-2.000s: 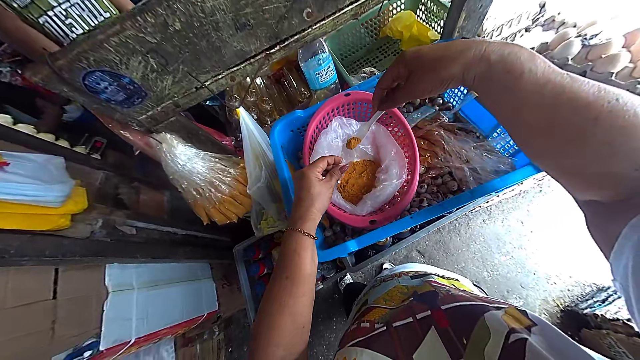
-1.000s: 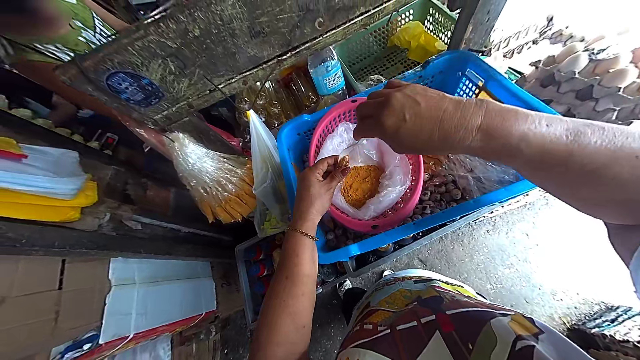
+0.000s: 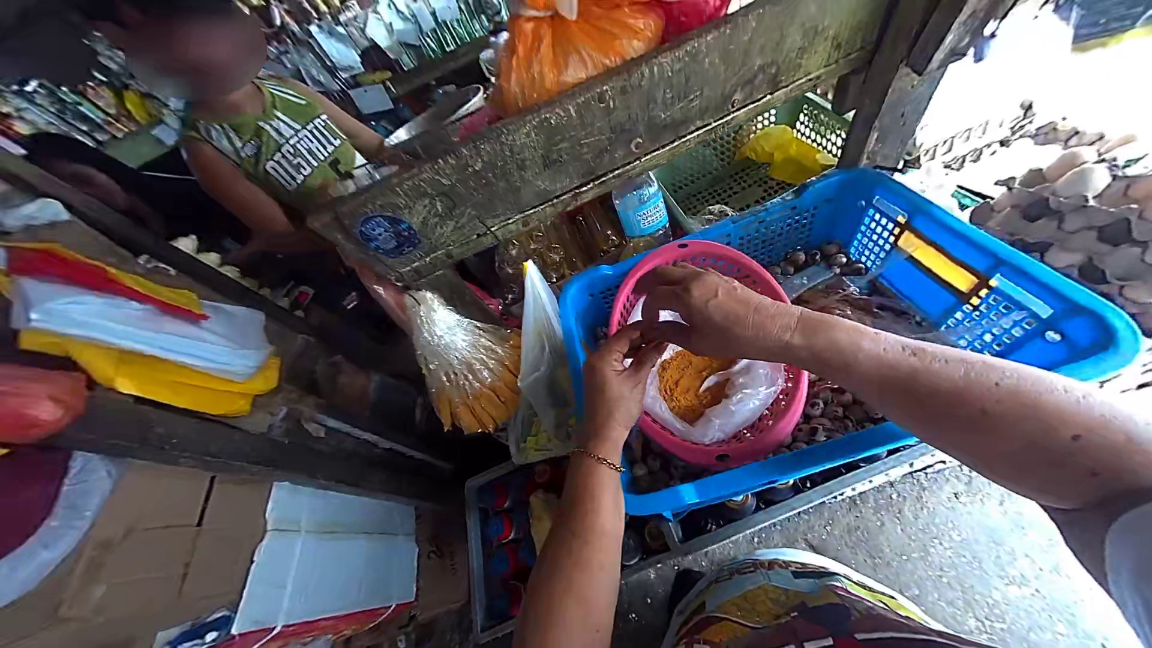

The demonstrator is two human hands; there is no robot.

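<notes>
A pink plastic basket (image 3: 792,409) sits inside a large blue plastic basket (image 3: 693,493). It holds an open clear plastic bag (image 3: 756,387) of orange powder (image 3: 688,382). My left hand (image 3: 616,382), with a chain bracelet at the wrist, is at the pink basket's left side, fingertips pinched together. My right hand (image 3: 720,310) reaches in from the right, and its fingers meet the left fingertips above the bag. Whatever small thing lies between the fingers is hidden by them. Small brown round items (image 3: 823,409) lie around the pink basket.
A weathered wooden plank (image 3: 576,153) runs behind the baskets, with a water bottle (image 3: 641,211) beside it. A plastic-wrapped bundle (image 3: 463,360) hangs at the left. Egg trays (image 3: 1071,216) stand at the right. A person in a green top (image 3: 288,139) is beyond the plank.
My right hand, over the bag with a thin pale utensil two seconds ago, has come to meet my left fingertips. The view has tilted upward, showing more of the person beyond the plank.
</notes>
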